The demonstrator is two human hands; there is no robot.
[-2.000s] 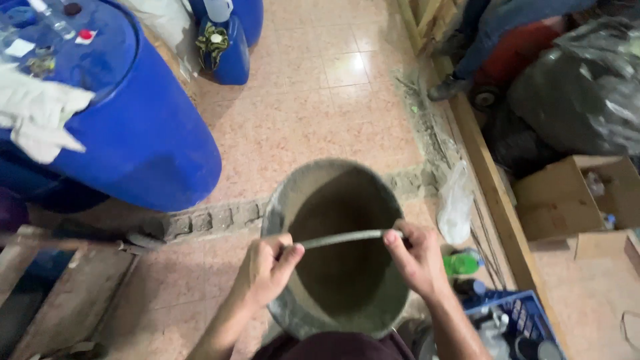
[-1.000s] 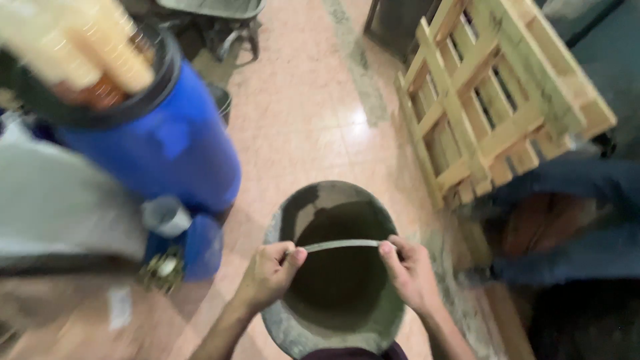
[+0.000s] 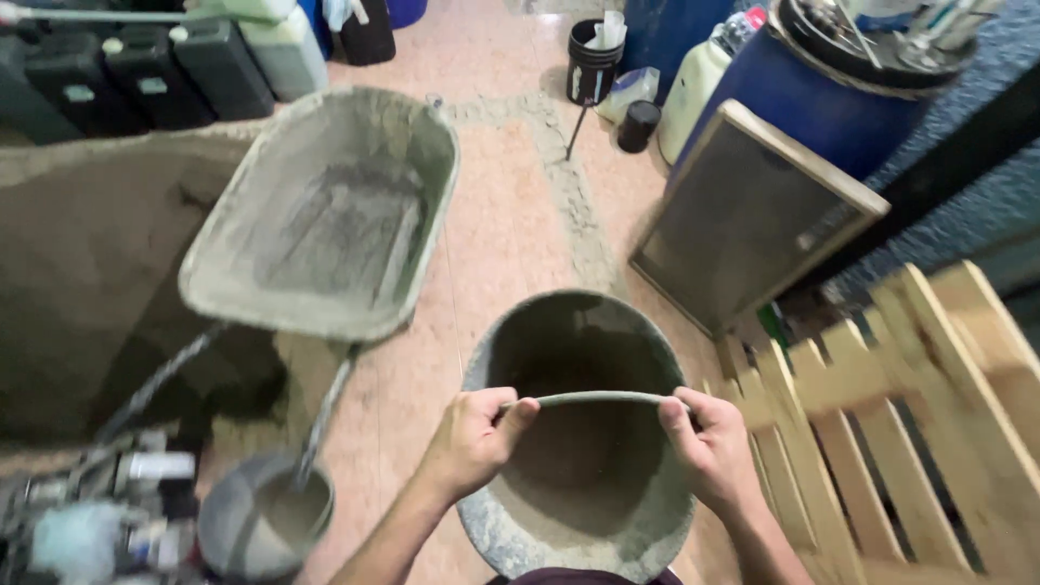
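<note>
A grey, stained bucket (image 3: 577, 540) is at the lower middle of the head view, close to my body, with brownish material inside. Its curved handle (image 3: 601, 397) stands up across the opening. My left hand (image 3: 475, 443) grips the handle's left part, thumb on top. On the right part, my right hand (image 3: 707, 443) is closed in the same way. To the left of the bucket stands a wheelbarrow (image 3: 325, 236) with a grey-crusted tray.
A wooden pallet (image 3: 861, 414) and a framed mesh screen (image 3: 739, 219) lean at the right, near a blue barrel (image 3: 812, 106). Another bucket (image 3: 264, 516) stands lower left. A small black bucket (image 3: 593, 65) and black jerrycans (image 3: 219, 69) are farther off.
Both hands keep hold of the bucket's handle. The view has moved a lot through the room; the wheelbarrow, partly seen at the top one second ago, is now much nearer.
</note>
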